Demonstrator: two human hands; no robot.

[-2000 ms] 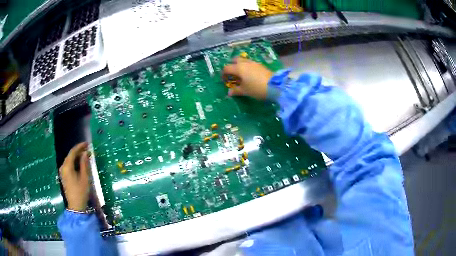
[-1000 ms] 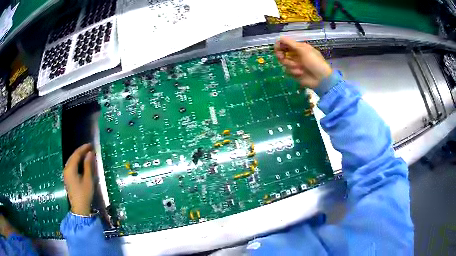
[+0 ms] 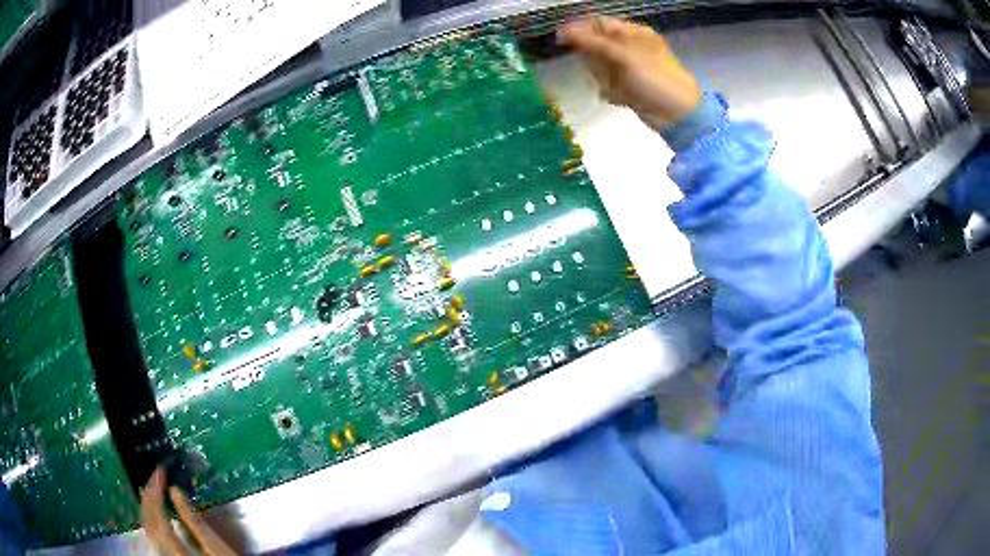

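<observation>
A large green printed circuit board (image 3: 261, 272) lies on the conveyor, with small yellow capacitors (image 3: 382, 241) standing near its middle and others along its right and lower edges. My right hand (image 3: 635, 67) is above the far rail, just past the board's upper right corner. Its fingers are curled with the fingertips close together; it is blurred, and I cannot tell if it holds anything. My left hand (image 3: 179, 527) is at the board's lower left corner, cut off by the bottom edge of the picture. Its fingers are apart and hold nothing visible.
A second green board (image 3: 38, 369) lies to the left across a dark gap. A white tray with dark round parts (image 3: 81, 119) and a white drawing sheet (image 3: 217, 54) are at the upper left. The near rail (image 3: 543, 418) runs below the board. Bare metal conveyor (image 3: 749, 119) shows at right.
The view has shifted, and the board appears farther left. My right hand went from over the board to past its upper right corner. My left hand moved down to the lower left corner.
</observation>
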